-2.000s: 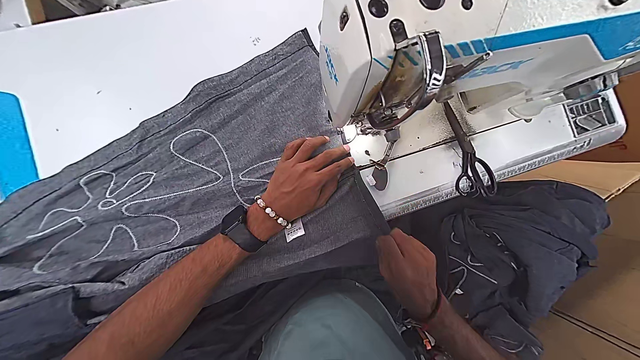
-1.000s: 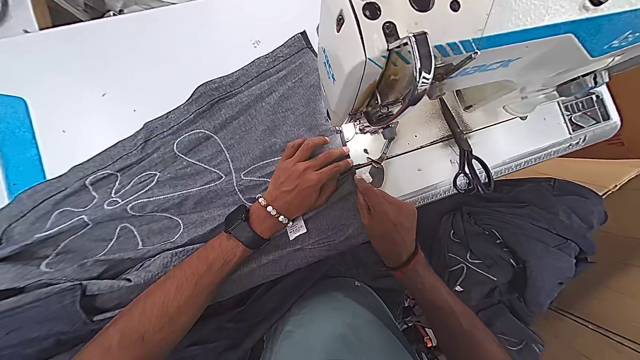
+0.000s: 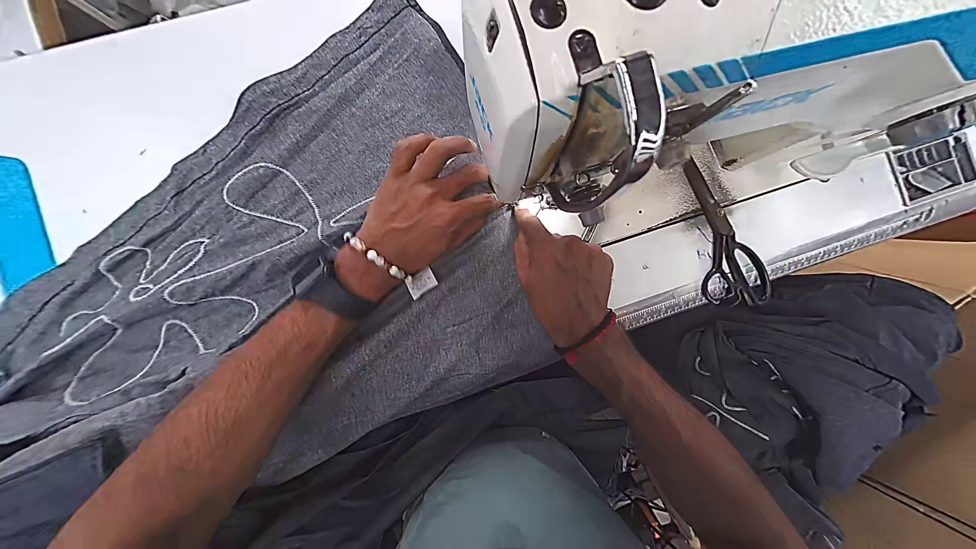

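Observation:
Dark grey fabric (image 3: 450,343) with white looped embroidery lies across the sewing machine table. A small white label (image 3: 422,283) shows on it beside my left wrist. My left hand (image 3: 427,202) presses on the cloth, fingers spread, with its fingertips beside the needle area. My right hand (image 3: 564,274) pinches the fabric's edge right at the presser foot, its fingertips close to the left ones. The white and blue industrial sewing machine (image 3: 503,99) stands over both hands; its needle is hidden. Black-handled scissors (image 3: 728,259) lie on the machine bed, right of my right hand.
A ruler strip (image 3: 686,301) runs along the table's front edge. More dark embroidered cloth (image 3: 831,366) is heaped at the right, over brown cardboard (image 3: 915,465). My knee (image 3: 518,496) is below the cloth. The white tabletop (image 3: 137,114) extends to the left.
My right hand has moved up along the fabric edge from below, to the presser foot. My left hand has moved slightly towards the needle area, and the cloth's right edge is now nearer the foot.

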